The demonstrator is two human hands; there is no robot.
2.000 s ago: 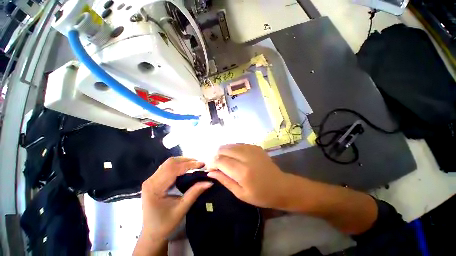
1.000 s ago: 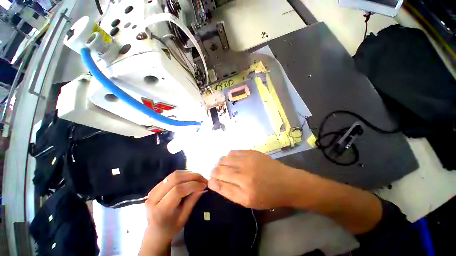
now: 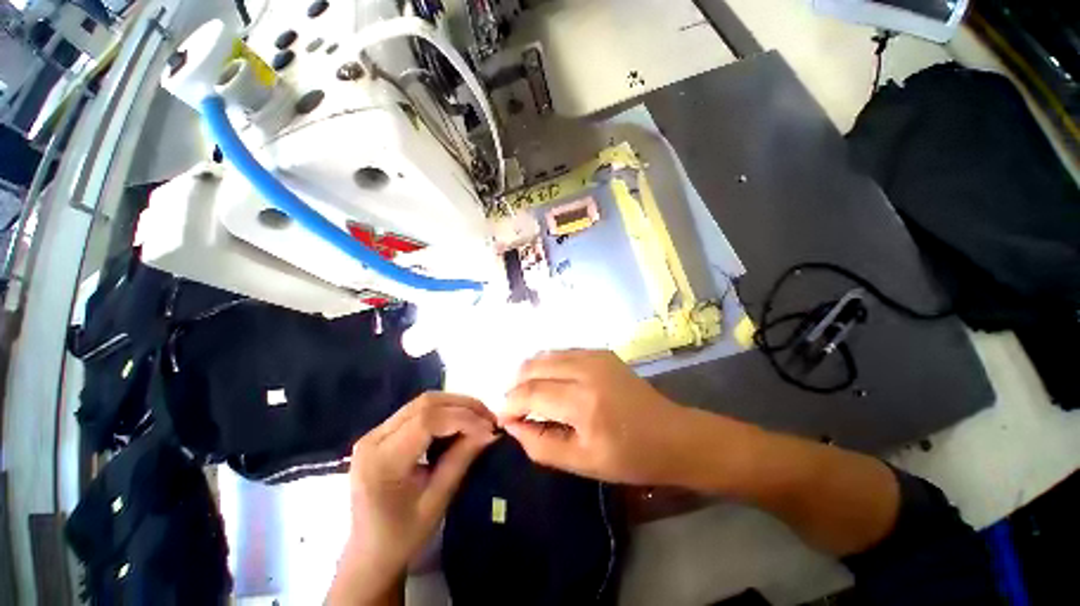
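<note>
A black bag piece (image 3: 533,539) with a small pale yellow label (image 3: 499,510) hangs below the brightly lit needle area. My left hand (image 3: 415,479) pinches its top edge between thumb and fingers. My right hand (image 3: 592,414) pinches the same edge just to the right, the fingertips of both hands nearly touching. The small part between the fingertips is mostly hidden. The white sewing machine head (image 3: 344,178) with a red emblem and a blue hose (image 3: 308,219) stands above my hands. The needle itself is lost in glare.
Black bag pieces (image 3: 296,379) with small labels lie in a pile at the left. A yellow-edged plate (image 3: 649,243) is right of the needle area. A coiled black cable (image 3: 817,337) lies on the dark plate (image 3: 770,154). Black cloth (image 3: 971,189) and part of a tablet (image 3: 906,14) are at the right.
The bag piece's top edge has been drawn in from a wider curved fold to a pinch between both hands' fingertips. The view has shifted slightly.
</note>
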